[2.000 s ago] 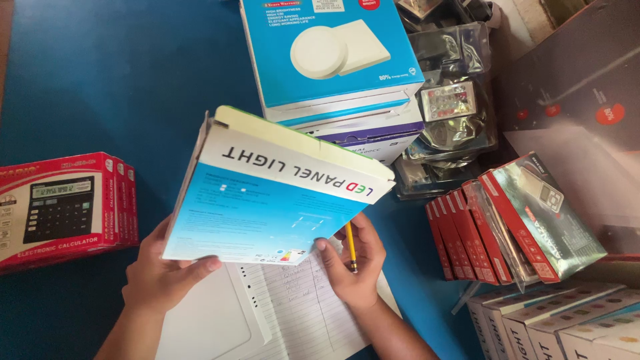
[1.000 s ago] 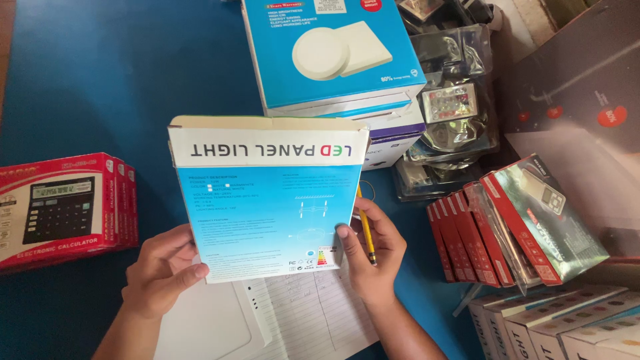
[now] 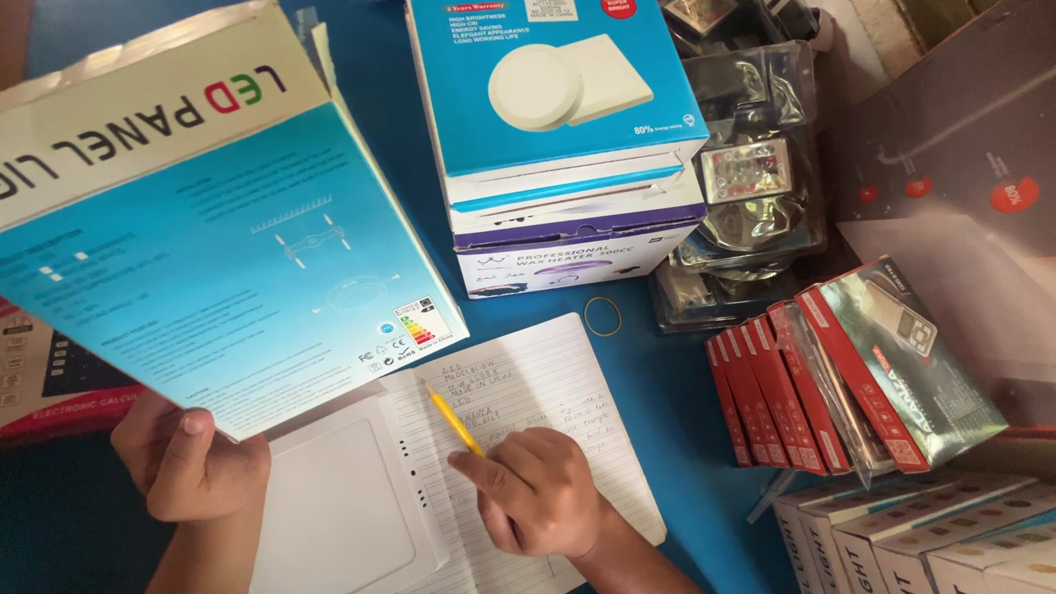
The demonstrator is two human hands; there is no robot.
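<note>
My left hand [image 3: 194, 458] grips the lower corner of a blue and white LED panel light box [image 3: 223, 239], its top flap open and its printing upside down. In my right hand [image 3: 536, 491] is a yellow pencil [image 3: 454, 421], its tip over the handwriting on a lined notebook [image 3: 569, 371]. The right hand rests at the open page. Between the hands a white square LED panel [image 3: 346, 495] lies partly over the notebook's left side. The held box partly covers a red calculator box [image 3: 78, 388].
Behind stand a blue light box [image 3: 561, 91] and a wax heater box [image 3: 577, 256]. A rubber band [image 3: 602, 317] lies near them. At right are clear plastic packs [image 3: 751, 173], a row of red boxes [image 3: 767, 404] and several white light boxes [image 3: 907, 528].
My right hand has let go of the light box and moved down onto the notebook with the pencil. My left hand has carried the box to the left, uncovering the written page.
</note>
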